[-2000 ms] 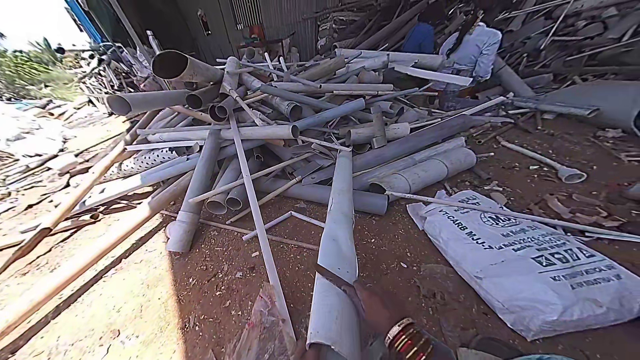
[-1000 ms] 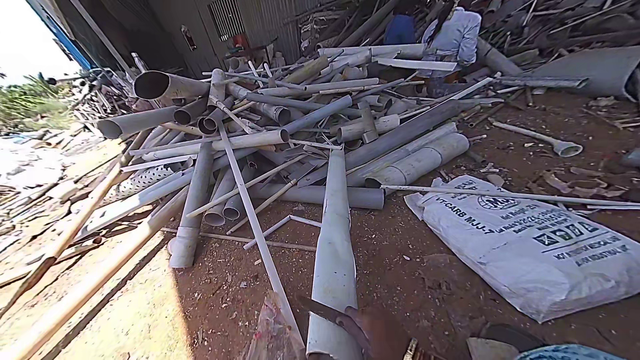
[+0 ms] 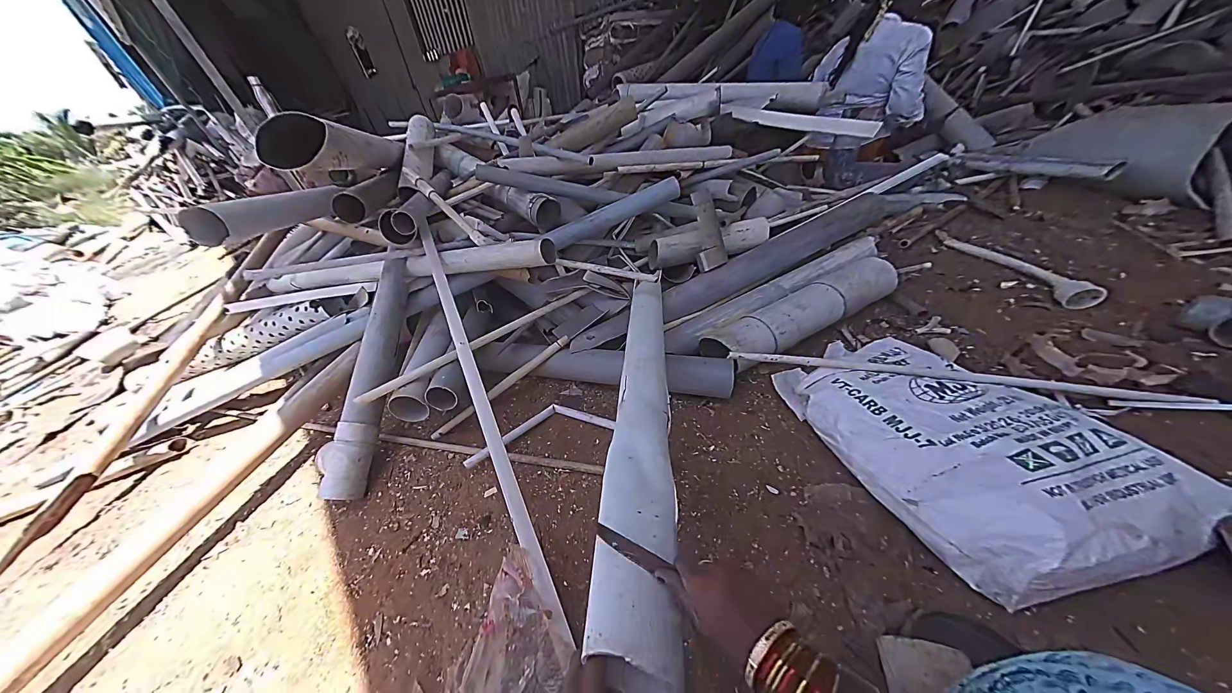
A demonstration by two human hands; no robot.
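Observation:
My right hand [image 3: 727, 608], with bangles at the wrist, grips a flat dark metal blade [image 3: 630, 551] whose far part lies across a light grey plastic pipe [image 3: 635, 472]. The pipe runs away from me, its far end at the edge of the heap and its near end at the bottom of the view. A small blurred part of my left hand [image 3: 599, 676] shows at the pipe's near end and seems to hold it. A clear plastic bag [image 3: 508, 630] lies left of the pipe, by a thin white strip [image 3: 481, 395].
A large heap of grey plastic pipes [image 3: 616, 217] spreads ahead. A white printed sack [image 3: 1001, 481] lies on the soil at right, a thin rod [image 3: 962, 377] across it. A person in a light shirt [image 3: 895, 72] is at the back. Long poles [image 3: 192, 500] lie at left.
My right hand and the blade have stayed at the near part of the pipe, with the blade at slightly different angles across it. The sack and heap have not plainly moved.

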